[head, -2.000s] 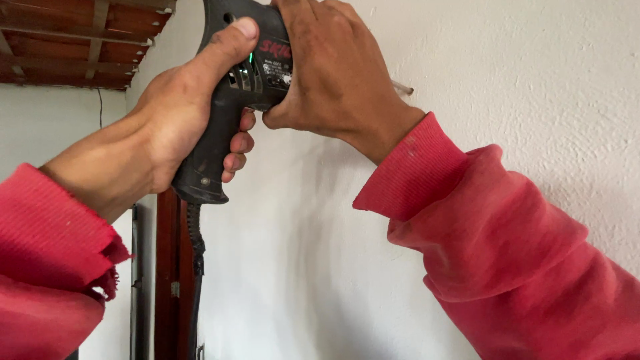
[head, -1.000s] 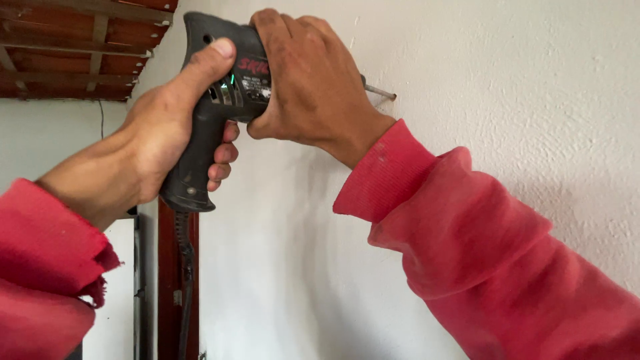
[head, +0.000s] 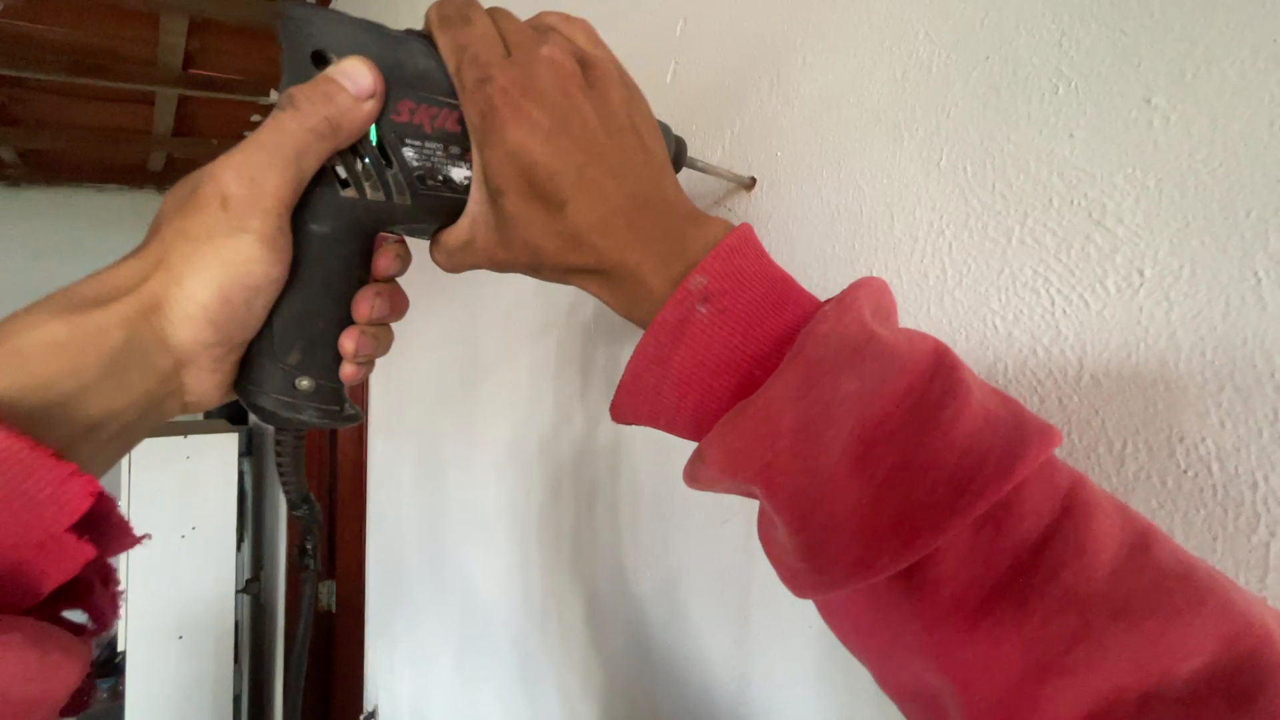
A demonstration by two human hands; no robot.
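Observation:
A black corded Skil power drill (head: 330, 230) is held up against the white textured wall (head: 1000, 200). My left hand (head: 230, 230) wraps its rear handle, thumb high on the housing and fingertips showing past the grip; the trigger is hidden. Over the front of the housing lies my right hand (head: 570, 150), which hides most of the nose. Beyond it the dark chuck end (head: 674, 147) shows, and the drill bit (head: 722, 174) meets the wall at a small hole (head: 750, 183). How deep the tip sits cannot be told.
The power cord (head: 303, 560) hangs from the handle, in front of a reddish-brown wooden frame (head: 345, 540). A white panel (head: 180, 570) stands at the lower left. Roof tiles and wooden battens (head: 165, 90) show at the upper left.
Both hands keep hold of the drill. The bit and the hole, largely hidden by my right hand at first, now show more plainly. The view has shifted.

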